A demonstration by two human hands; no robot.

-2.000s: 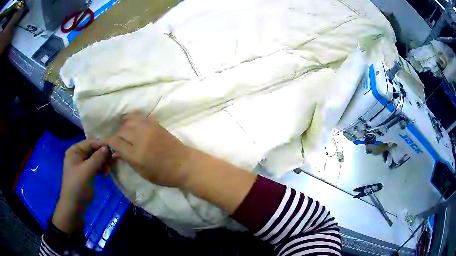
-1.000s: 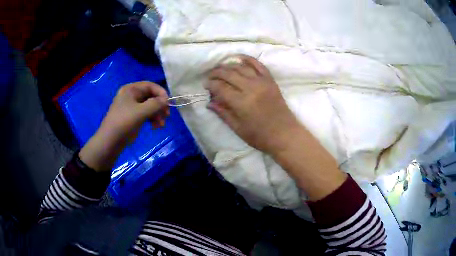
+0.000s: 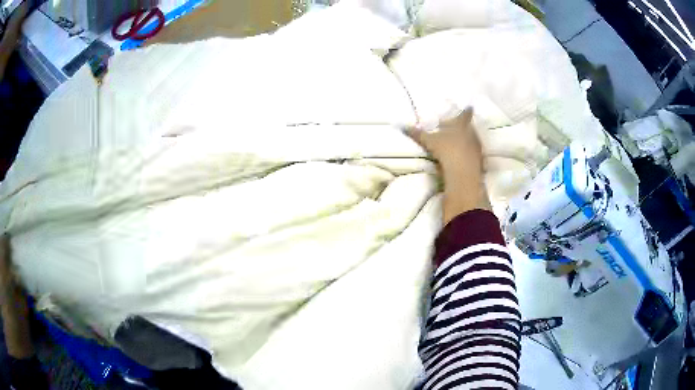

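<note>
The padded cream garment (image 3: 251,198) is spread over the table and hangs over its front edge, with long seams and folds running across it. My right hand (image 3: 453,141) reaches out onto the garment near its middle right, and folds gather at the hand; the fingers are partly hidden, so the grip is unclear. My left hand is not clearly seen; only part of the left forearm (image 3: 14,305) shows at the left rim, beside the garment's edge. The thin cord is not visible.
The white JACK sewing machine (image 3: 568,198) stands at the right. Thread snips (image 3: 541,326) and a slim metal tool (image 3: 560,352) lie below it. Red-handled scissors (image 3: 139,25) lie at the far left by a tan sheet (image 3: 228,20). A blue crate (image 3: 95,354) shows at lower left.
The looped cord between my hands is no longer seen. My right hand has moved away over the garment, which is now spread further left. My left hand has moved to the left rim.
</note>
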